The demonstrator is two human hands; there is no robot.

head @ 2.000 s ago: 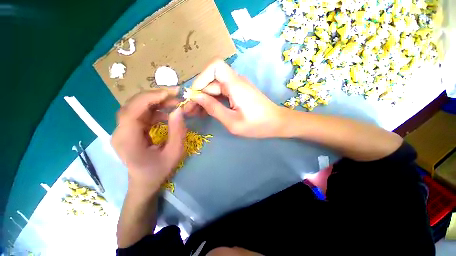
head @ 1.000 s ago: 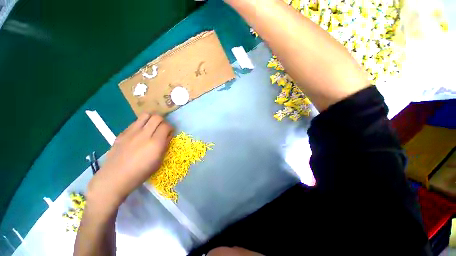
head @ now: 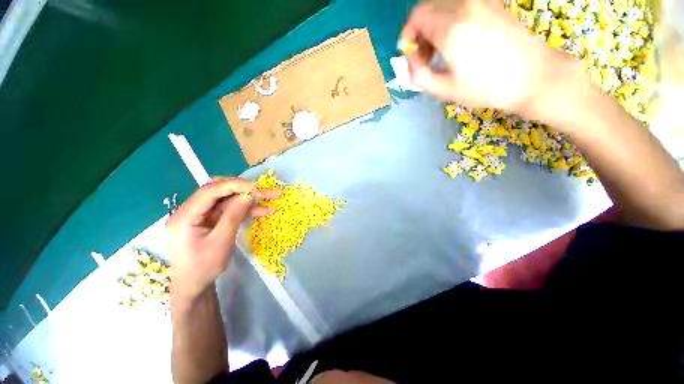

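My left hand (head: 210, 229) is at the left edge of the pile of small yellow parts (head: 296, 217). Its thumb and fingers are close together; whether a sliver is between them is too small to tell. My right hand (head: 480, 64) is raised at the upper right, beside the large pile of figures (head: 502, 142). It pinches a small yellow figure body (head: 409, 46) between its fingertips; the hand is bright and partly blurred. The cardboard (head: 330, 97) lies beyond the yellow parts, with a round white glue puddle (head: 305, 125) near its front edge.
White dried glue scraps (head: 249, 111) are on the cardboard. Tweezers tips (head: 171, 201) show behind my left hand. A small side heap of figures (head: 146, 281) lies left of my left wrist. White tape strips (head: 189, 159) cross the sheet and bench edge. A green surface curves behind.
My right hand was out of view beyond the top edge and is now back over the sheet's upper right with a figure body. My left fingers have moved from beside the cardboard to the yellow pile's edge.
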